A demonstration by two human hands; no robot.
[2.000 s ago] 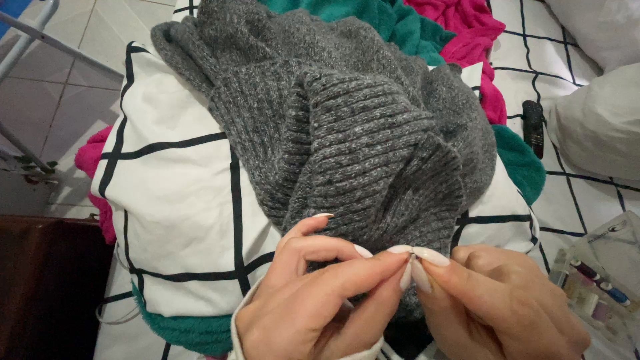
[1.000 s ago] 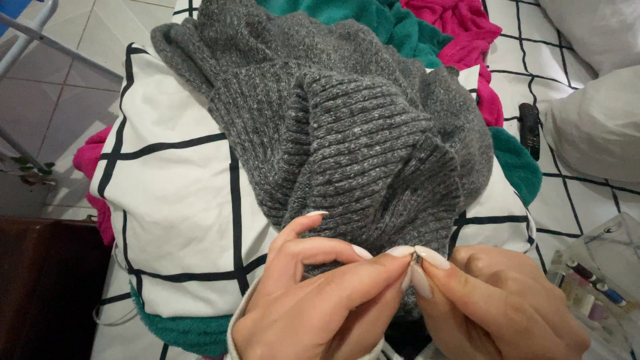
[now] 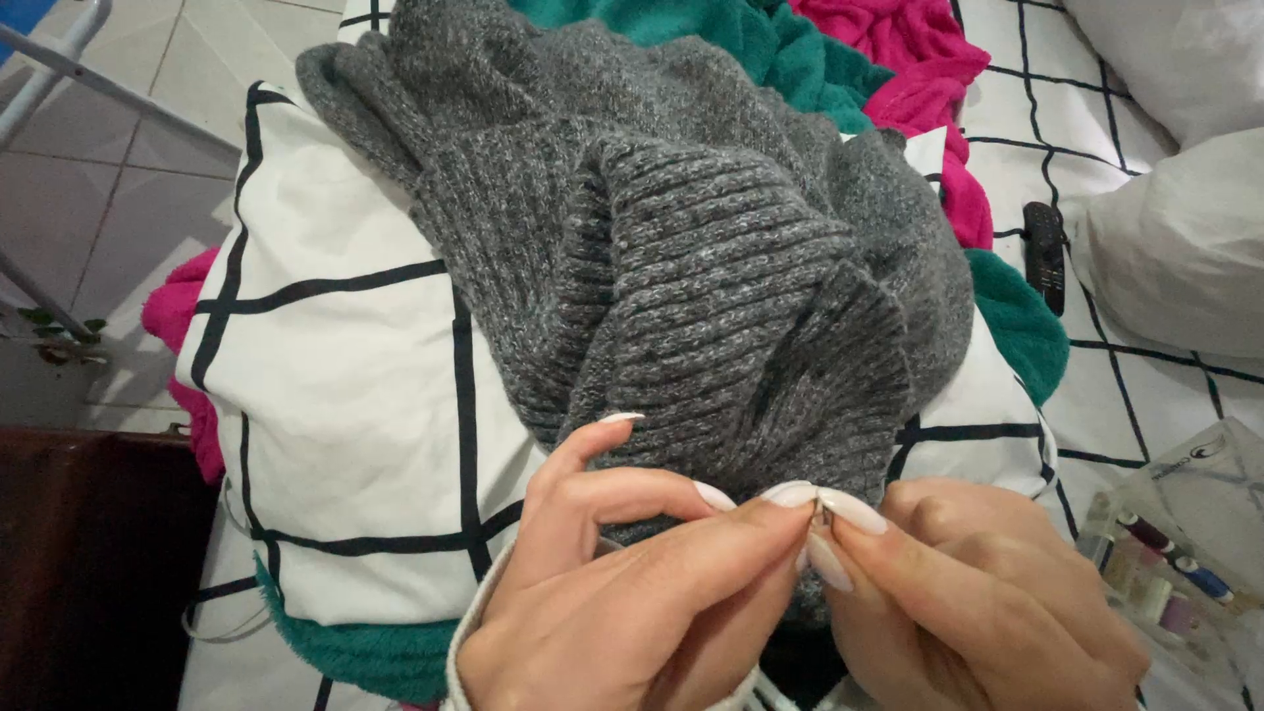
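A grey ribbed knit garment [image 3: 711,257] lies bunched over a white pillow with black grid lines [image 3: 346,395]. My left hand [image 3: 632,583] and my right hand [image 3: 978,583] meet at the garment's near edge, thumb tips touching. Between the fingertips is a tiny dark, shiny item [image 3: 821,512], too small to identify; both hands pinch at it. My left index and another finger are raised off the pinch, over the knit. Whatever lies behind the fingers is hidden.
Green fleece [image 3: 1017,321] and pink fleece [image 3: 928,89] show around the pillow. A black remote control [image 3: 1044,257] lies at the right beside a white pillow [image 3: 1185,247]. A clear plastic box [image 3: 1200,494] with thread spools is at lower right; a brown leather-like surface [image 3: 89,553] at lower left.
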